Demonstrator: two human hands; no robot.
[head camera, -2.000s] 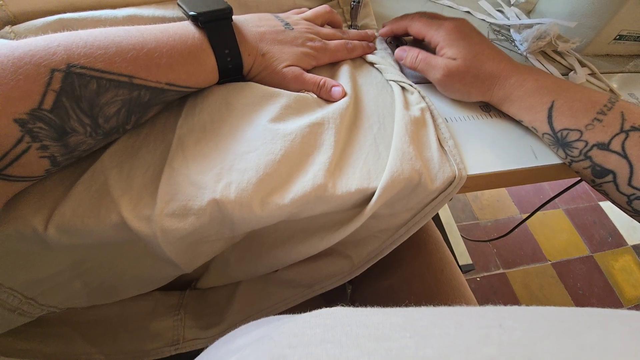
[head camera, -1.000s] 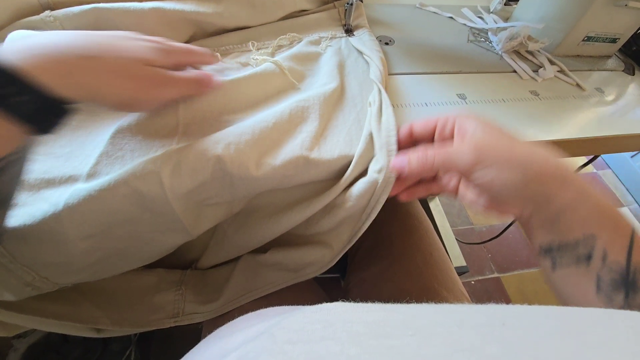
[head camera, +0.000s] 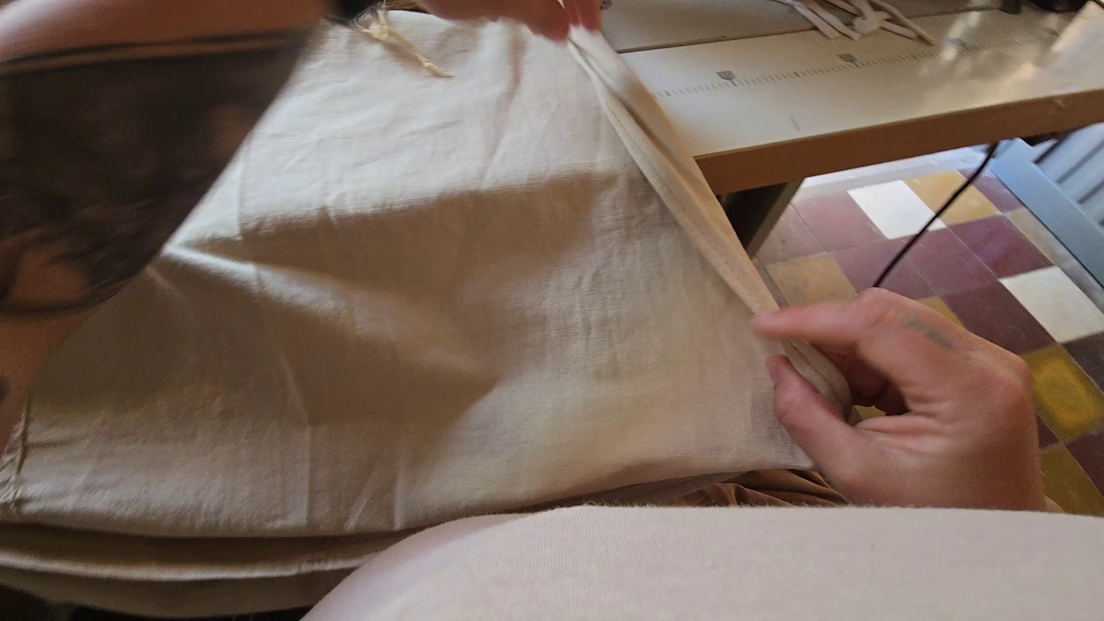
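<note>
Beige cloth (head camera: 414, 328) spreads over my lap and up onto the table, with a folded, stitched edge (head camera: 681, 185) running along its right side. My right hand (head camera: 914, 397) pinches the lower end of that edge between thumb and fingers. At the top of the frame my left hand (head camera: 535, 13), partly cut off, grips the edge's upper end with its fingertips. Loose pale threads (head camera: 401, 43) lie on the cloth near my left wrist. The sewing machine's needle area is out of view.
A white work table (head camera: 819, 86) with a printed ruler scale and a wooden front edge stands at the upper right. Pale fabric strips (head camera: 854, 17) lie on it. A black cable (head camera: 936, 216) hangs above the coloured floor tiles (head camera: 975, 250).
My left hand has moved from the left part of the cloth to the upper end of the edge. The edge now runs straighter between both hands. The view has moved closer and lower.
</note>
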